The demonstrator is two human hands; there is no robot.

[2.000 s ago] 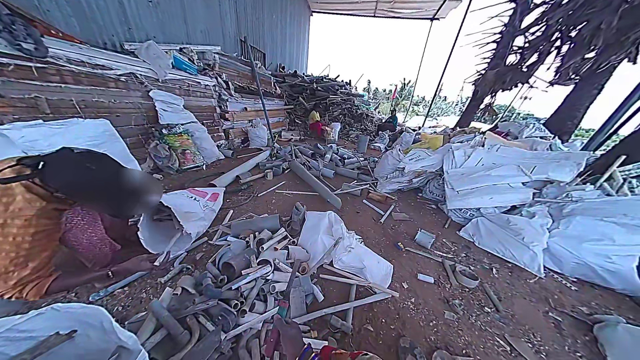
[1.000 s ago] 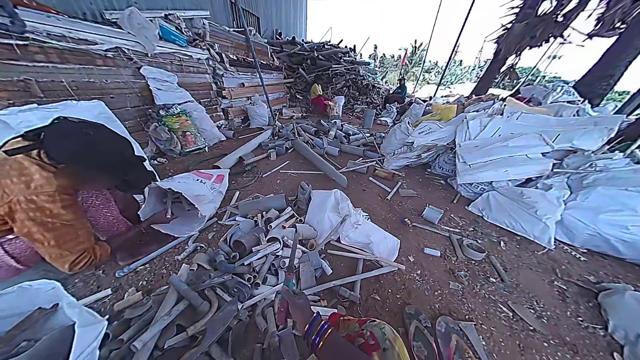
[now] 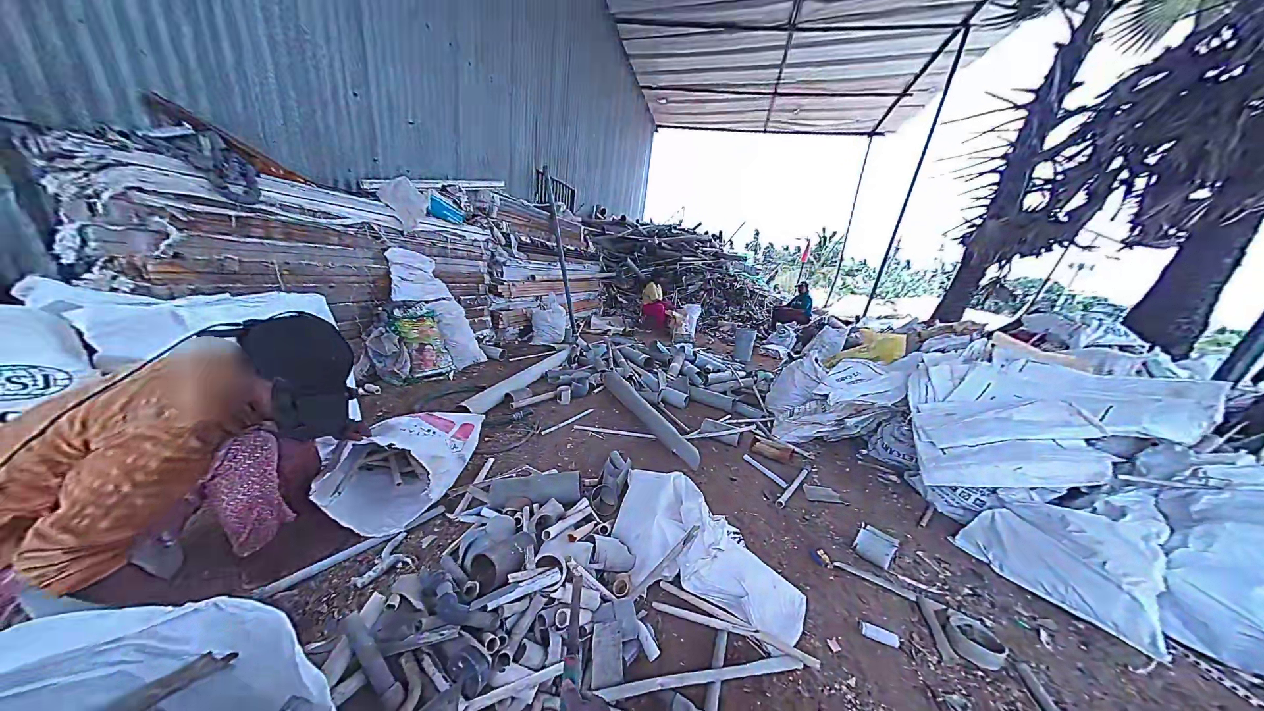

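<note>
Neither of my hands can be made out in the view. Below the middle lies a heap of cut plastic pipes and fittings [image 3: 494,592], mostly grey and off-white. A white woven sack [image 3: 706,558] lies flat against the heap's right side. At the lower left, an open white sack [image 3: 168,642] has a grey piece across it. Left of the heap, another white sack [image 3: 395,474] gapes open with pipe pieces inside, beside a crouching person [image 3: 148,454] in an orange top and dark cap.
Long grey pipes [image 3: 652,420] lie on the dirt beyond the heap. Filled white sacks [image 3: 1037,425] are piled on the right. Stacked bundles [image 3: 276,252] line the metal wall [image 3: 395,89]. Two people sit farther back, near a large pipe pile [image 3: 681,262].
The view has tilted up. My bangled forearm and hand, seen at the bottom one second ago, are out of sight, as are the feet beside them. The person at left still bends low.
</note>
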